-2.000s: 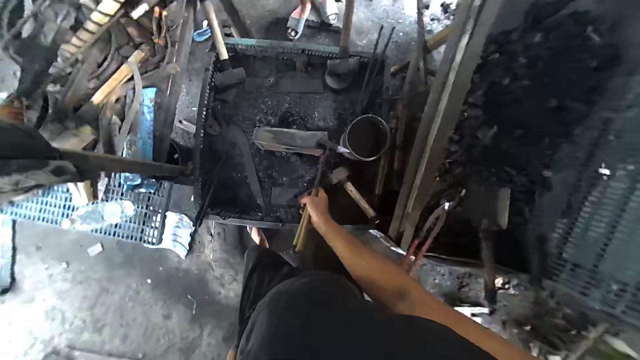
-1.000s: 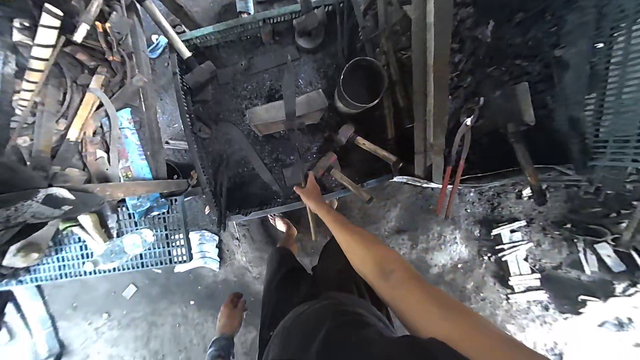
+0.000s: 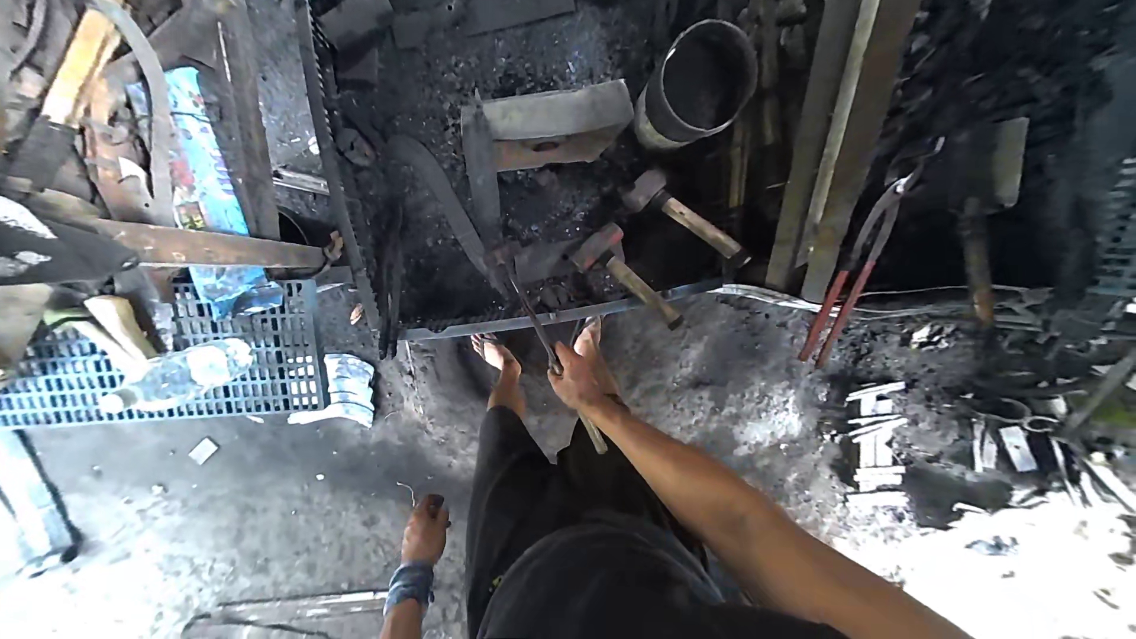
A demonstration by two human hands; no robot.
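My right hand [image 3: 581, 382] is closed around long metal tongs [image 3: 531, 311] just beyond the near rim of the work pit. Their jaws meet the lower end of a flat dark metal blade [image 3: 484, 173], which overlaps the left end of a pale block [image 3: 555, 120]. My left hand [image 3: 426, 532] hangs low at left, fingers curled by a small dark thing; its grip is unclear. Right of the tongs lie a hammer with a reddish head [image 3: 630, 280] and another wooden-handled hammer [image 3: 688, 213]. A curved dark metal strip [image 3: 439, 200] lies to the left.
A round metal bucket [image 3: 657, 120] stands beyond the hammers. Red-handled tongs [image 3: 856, 275] and another hammer [image 3: 976, 257] are at right. On the left, a plastic crate [image 3: 302, 355] bears a clear bottle [image 3: 195, 368], near scrap wood and metal.
My right hand has drawn back from the pit toward my body, with the tongs in it. My left hand, unseen two seconds ago, is in view. The view has moved considerably.
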